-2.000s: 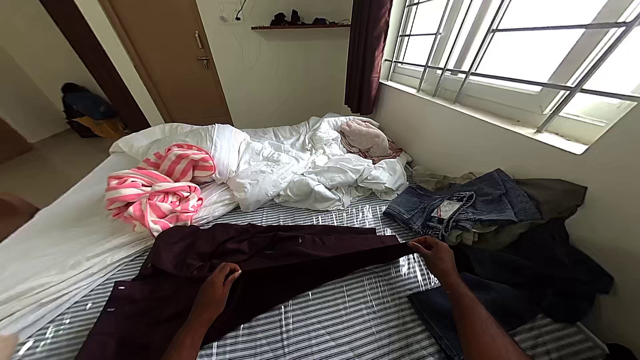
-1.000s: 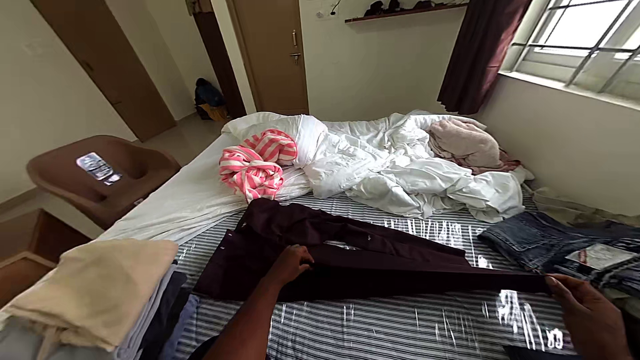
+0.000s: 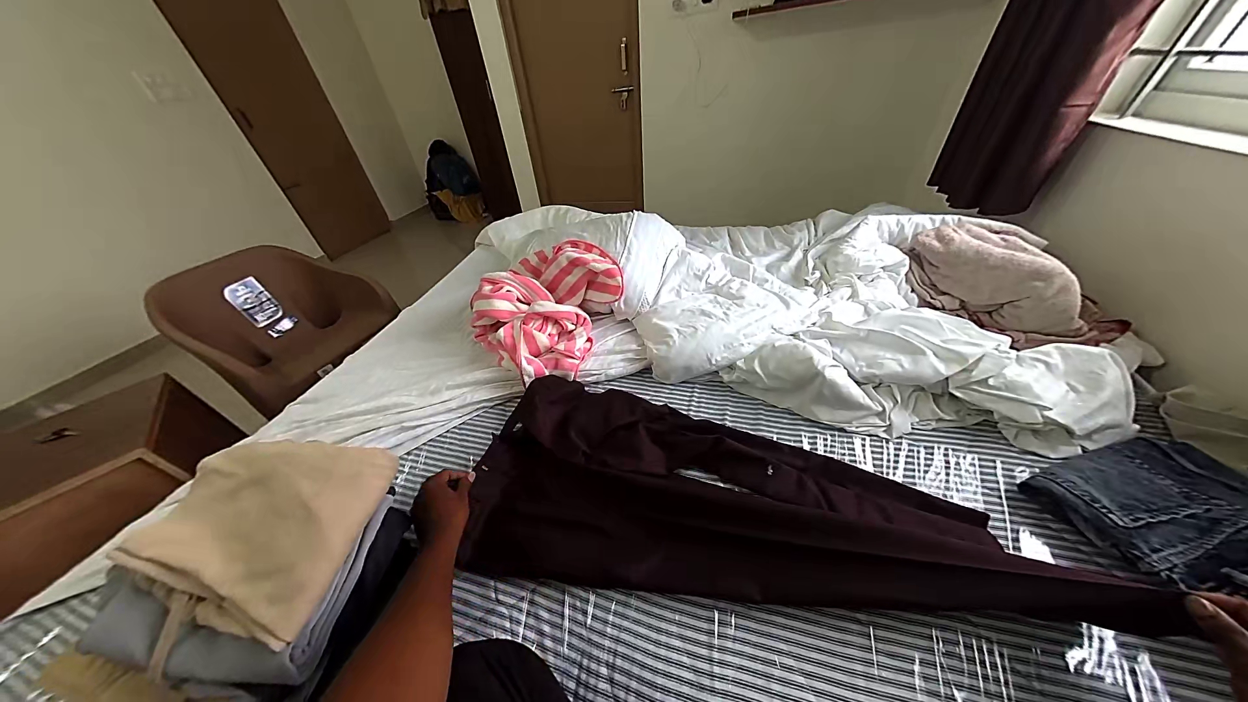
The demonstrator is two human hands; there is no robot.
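Dark maroon trousers [image 3: 682,526] lie stretched sideways across the bed, their waist end at the left and one leg reaching the right edge of the view. At the waist end, my left hand [image 3: 444,505] has its fingers closed at the edge of the cloth. My right hand [image 3: 1219,622], partly cut off by the frame, pinches the hem of the nearer leg. The other leg lies behind it, with a narrow gap between the two.
Folded clothes [image 3: 263,526] are stacked at the near left. Behind the trousers lie a pink-striped cloth [image 3: 546,302] and a crumpled white sheet [image 3: 829,322]. Folded jeans [image 3: 1141,497] lie at the right. A brown chair [image 3: 273,322] stands beside the bed.
The view has swung left, bringing in the chair and folded stack. My left hand has moved from the middle of the trousers to their waist end. The near leg is spread lower and flatter.
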